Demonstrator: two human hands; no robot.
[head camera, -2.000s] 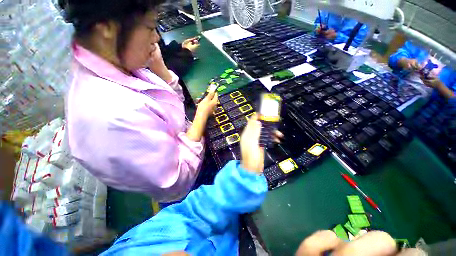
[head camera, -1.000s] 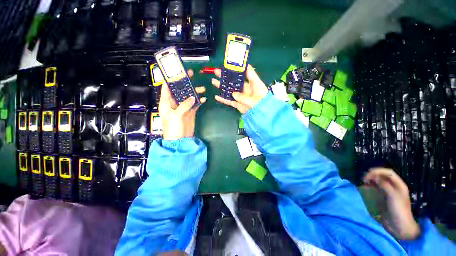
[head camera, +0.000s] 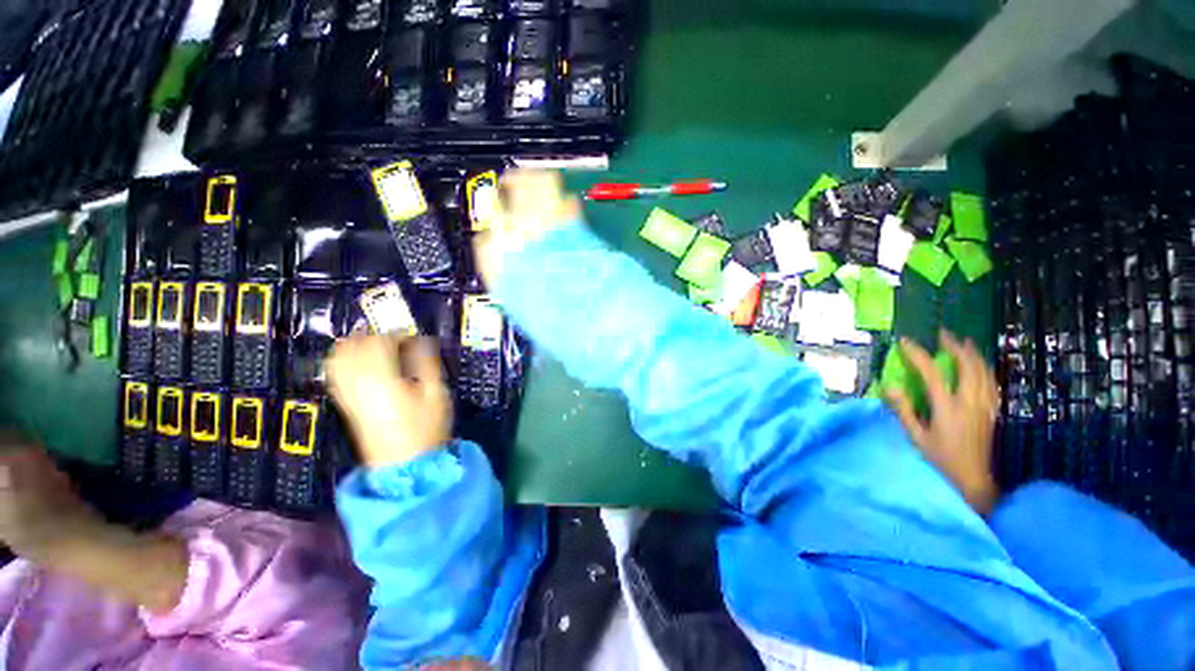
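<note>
A black tray (head camera: 295, 256) holds keypad phones face up, with yellow frames showing, such as the phone (head camera: 208, 344) at its left. My left hand (head camera: 391, 397) is over the tray's near part, its fingers on the lower part of a keypad phone (head camera: 387, 309) with a pale lit screen. My right hand (head camera: 528, 214) is blurred at the tray's far right corner, beside a yellow-framed phone (head camera: 484, 199) that it partly covers; its grip cannot be told. Another phone (head camera: 412, 218) lies tilted between the hands, its screen lit.
Green, white and black batteries (head camera: 929, 261) lie scattered at the right, with another person's hand (head camera: 955, 409) over them. A red pen (head camera: 655, 190) lies beyond. A pale post (head camera: 963, 92) stands at far right. Trays of back-up phones (head camera: 406, 79) are beyond. A pink sleeve (head camera: 249, 577) is at lower left.
Both my hands have moved left from above the bench to the tray. My right hand's phone no longer shows in it. The other person's hand has moved onto the batteries.
</note>
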